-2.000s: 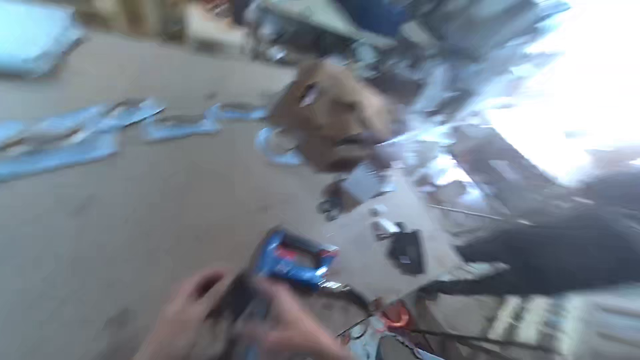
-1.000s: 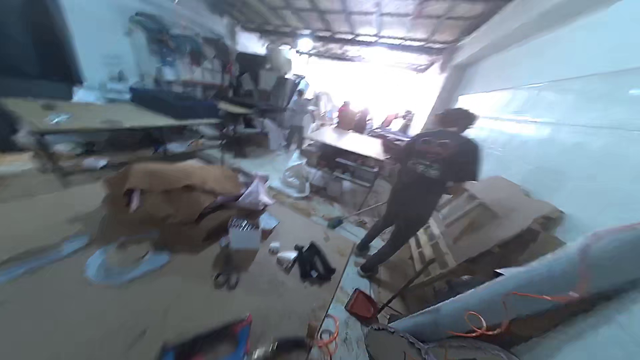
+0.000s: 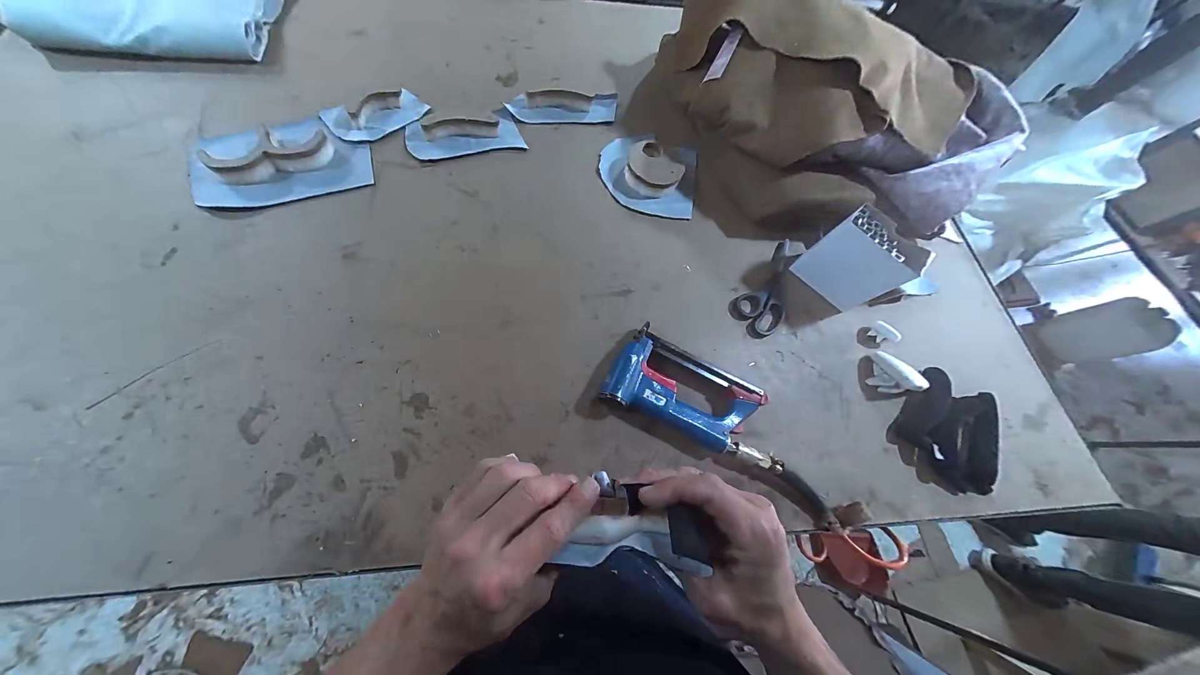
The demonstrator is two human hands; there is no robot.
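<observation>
At the table's near edge, my left hand (image 3: 502, 539) holds a small padded piece with light blue backing (image 3: 609, 536), its fingertips pinching a bit of material. On the same piece's right side is my right hand (image 3: 727, 539), closed around a black object (image 3: 696, 536) whose kind I cannot tell. Beyond my hands a blue pneumatic stapler (image 3: 670, 394) lies on its side, joined to a black hose (image 3: 802, 487). Dark-handled scissors (image 3: 767, 298) lie further back, beside a grey box (image 3: 853, 267).
Curved pieces on light blue backing (image 3: 281, 173) lie across the table (image 3: 375, 309). Brown leather or suede (image 3: 797, 103) is heaped at the back right. A black strap-like item (image 3: 961, 436) lies at right. A person's legs (image 3: 1078, 562) show beyond the right edge.
The view has swung from the room back down to the table. Two seconds ago my hands were beside the blue stapler; now they hold the padded piece nearer my body.
</observation>
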